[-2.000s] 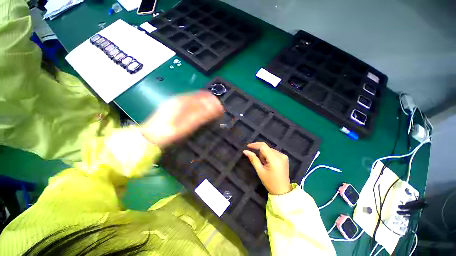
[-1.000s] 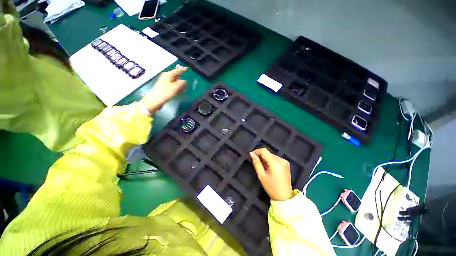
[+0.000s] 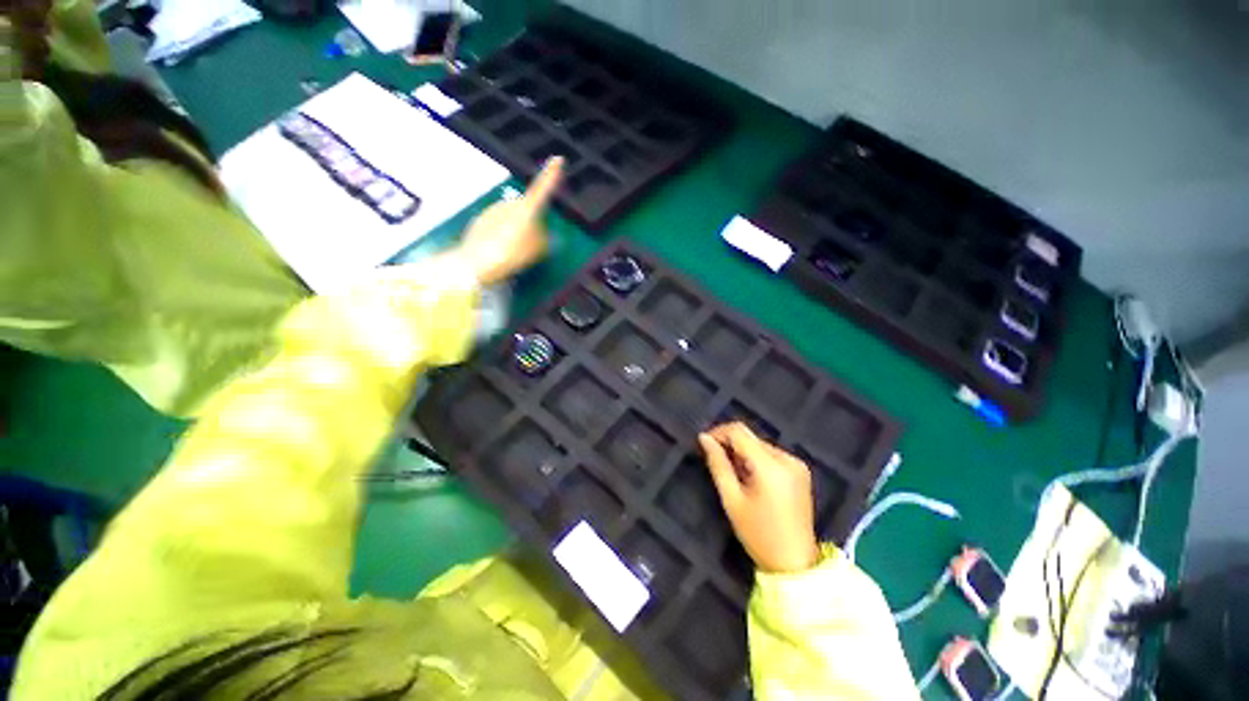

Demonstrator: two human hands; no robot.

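Observation:
A black foam tray (image 3: pixel 612 378) with square pockets lies in front of me. Three round dark watch heads sit along its left edge: one in the back corner (image 3: pixel 623 271), one below it (image 3: pixel 581 310), and one with a lit screen (image 3: pixel 532 353). A white label (image 3: pixel 600 575) lies on the near edge. My left hand (image 3: pixel 510 240) is over the bench beyond the tray's left corner, index finger extended, nothing visible in it. My right hand (image 3: pixel 762 496) is over the tray's right part, fingers curled and thumb near the index finger; whether it holds something small is hidden.
Two more foam trays stand behind, at the back left (image 3: pixel 582 117) and back right (image 3: pixel 904 253). A white sheet (image 3: pixel 445 171) carries a row of watch units (image 3: pixel 349 167). A person in yellow sits at left. Pink-rimmed watches (image 3: pixel 979 581), white cables and a power strip are at right.
My left hand swept off the tray to the left, uncovering the round watches, then shifted slightly right and up. My right hand stayed over the tray, its fingers more curled. The view shifted slightly.

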